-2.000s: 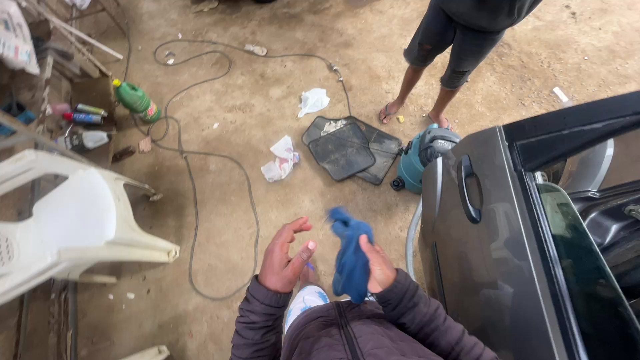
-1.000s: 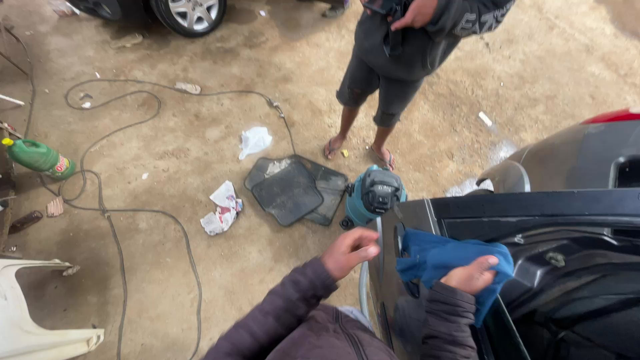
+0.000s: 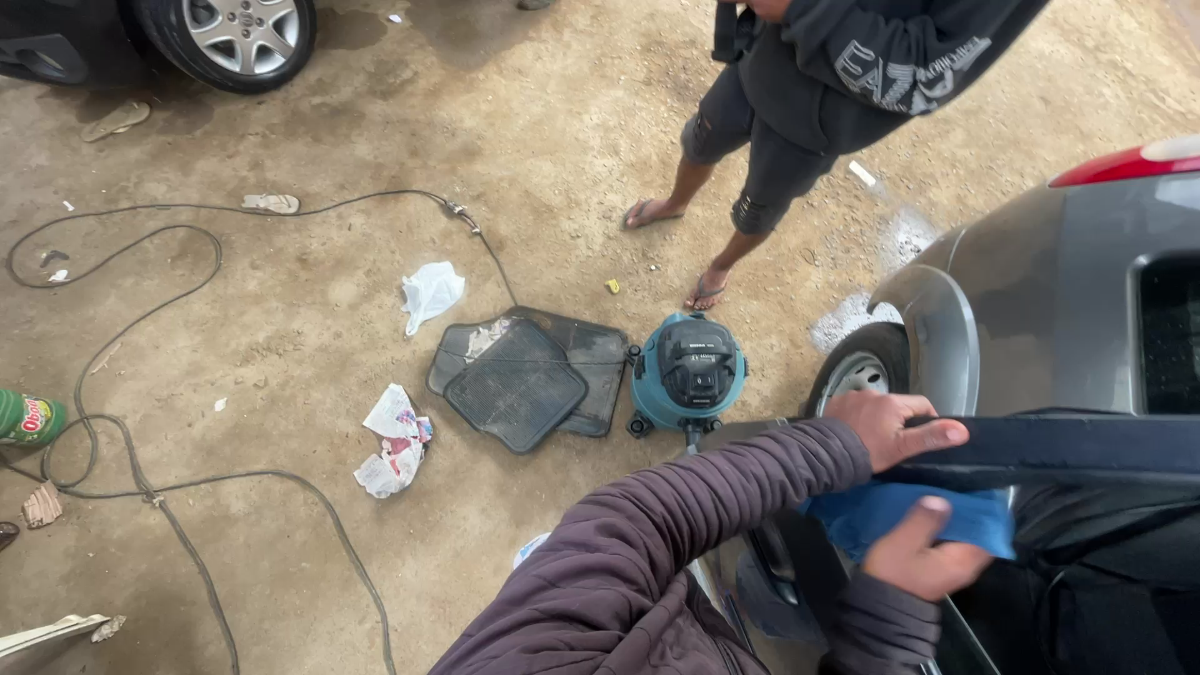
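My left hand grips the upper edge of the black window frame of an open car door, its thumb lying along the frame. Just below it, my right hand has its palm and fingers on a blue cloth, which lies against the inner side of the frame; the fingertips are partly hidden and blurred. Under my forearms the lower door is mostly covered. The grey car body with its rear wheel stands beyond the door.
A teal and black canister vacuum stands beside rubber car mats on the dirt ground. A person in sandals stands behind it. A long cable loops at left, near a green bottle, a white plastic bag and crumpled paper.
Both hands have moved right to the car door with the blue cloth. My left hand, free in the earlier frames, now holds the window frame. The view has swung right.
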